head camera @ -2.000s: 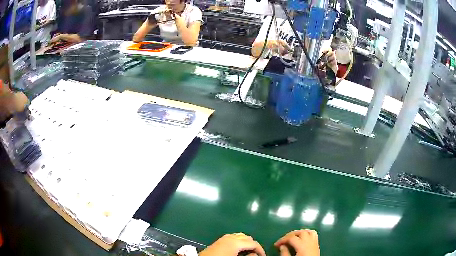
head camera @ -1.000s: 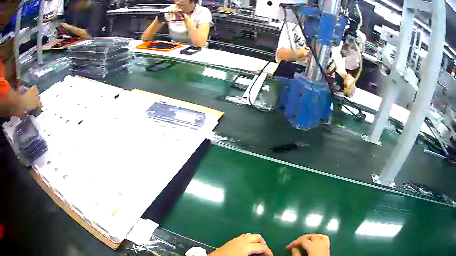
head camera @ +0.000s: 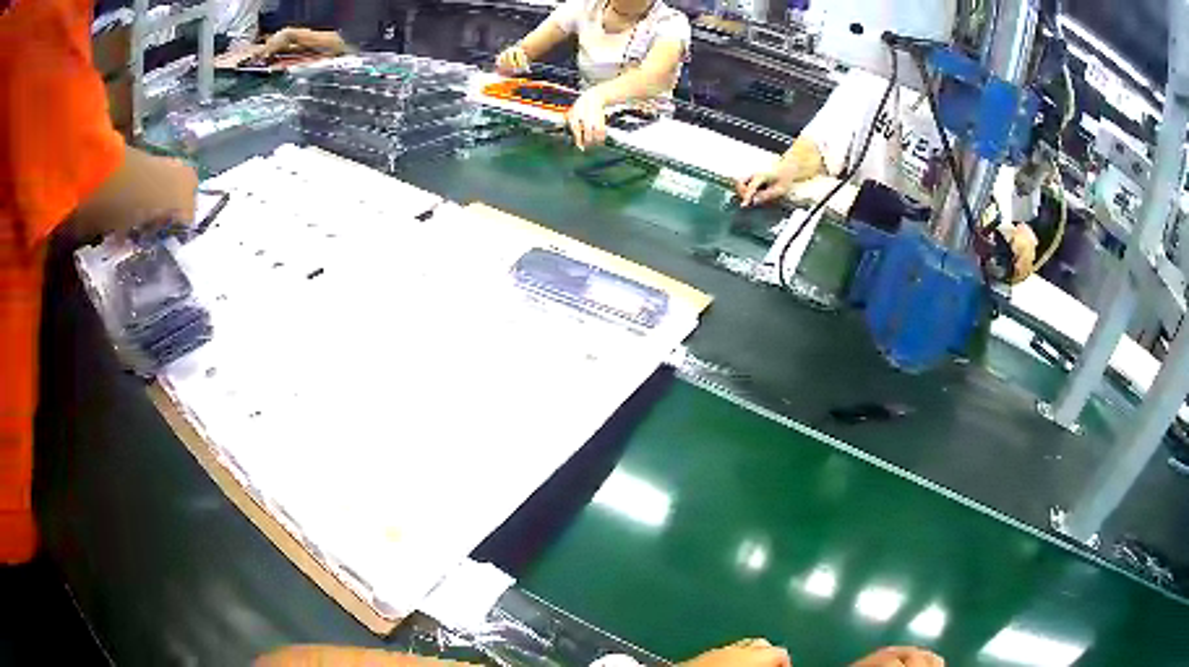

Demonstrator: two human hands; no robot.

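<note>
My left hand point(head camera: 741, 654) and my right hand point(head camera: 900, 658) show only as small parts at the bottom edge, apart, over the near side of the glossy green conveyor belt point(head camera: 782, 489). Their fingers are cut off, so what they hold is hidden. Nearest in front lie white padding sheets point(head camera: 378, 378) on a tan cardboard sheet point(head camera: 280, 528). One bagged phone-shaped part point(head camera: 593, 287) lies on the far right of the sheets. A stack of bagged parts point(head camera: 163, 306) lies at their left edge.
A person in orange point(head camera: 52, 170) stands at the left, one hand near the bagged stack. Stacked clear trays point(head camera: 385, 111) stand at the far side. A blue machine fixture point(head camera: 926, 300) and white posts point(head camera: 1134, 430) stand beyond the belt. People sit opposite. Skin also shows at the bottom left, owner unclear.
The view has swung left, so the scene sits further right. My hands have dropped mostly out of frame. The person in orange shows more. The person opposite has lowered their hands from the face.
</note>
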